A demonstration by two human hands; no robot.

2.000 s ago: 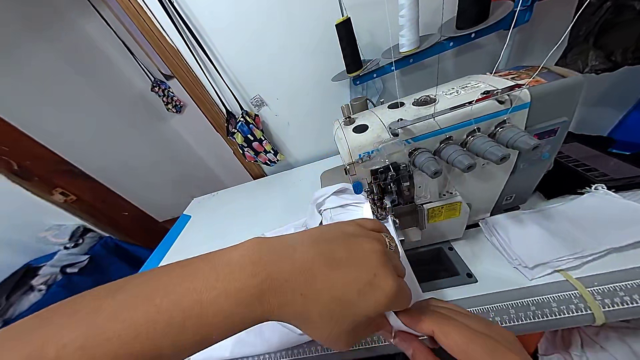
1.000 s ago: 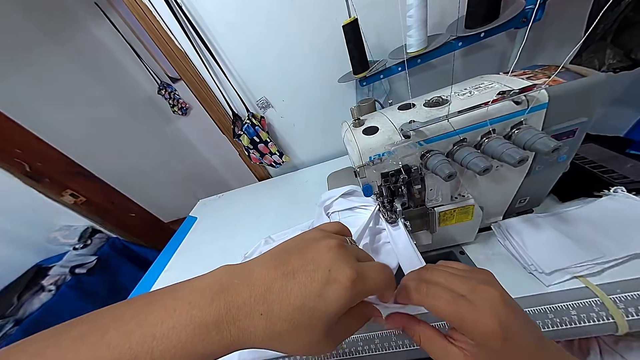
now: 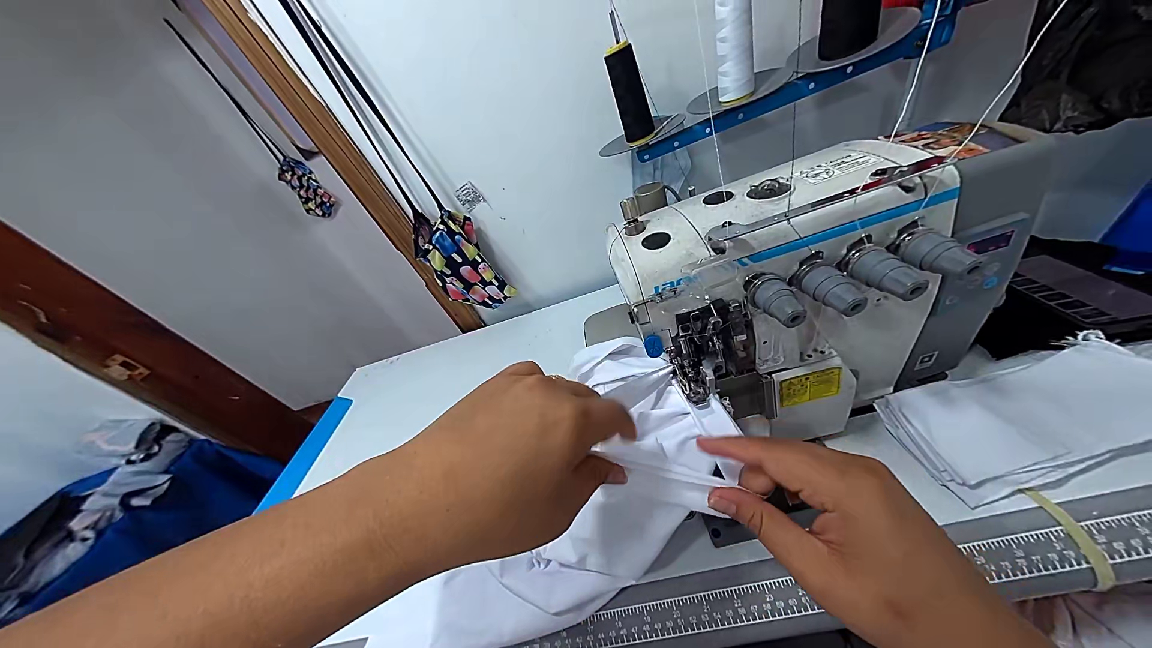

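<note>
White fabric (image 3: 621,531) lies bunched over the front of the table, its upper part under the presser foot (image 3: 693,387) of a Jack overlock sewing machine (image 3: 810,234). My left hand (image 3: 531,450) pinches a fold of this fabric between thumb and fingers, left of the foot; its fingertips are blurred. On the other side of the fold, my right hand (image 3: 837,522) has its thumb against the fabric edge and its index finger raised a little apart from it. The fabric hides part of the machine's bed.
A stack of white fabric pieces (image 3: 1017,432) lies to the right. A measuring tape (image 3: 738,607) runs along the table's front edge, crossed by a yellowish band (image 3: 1071,531). Thread cones (image 3: 628,94) stand on a rack behind. Patterned pouches (image 3: 463,261) hang at the wall.
My hands have moved apart from each other, with a stretch of white fabric now showing between them. More of the fabric at the table's front is visible than before.
</note>
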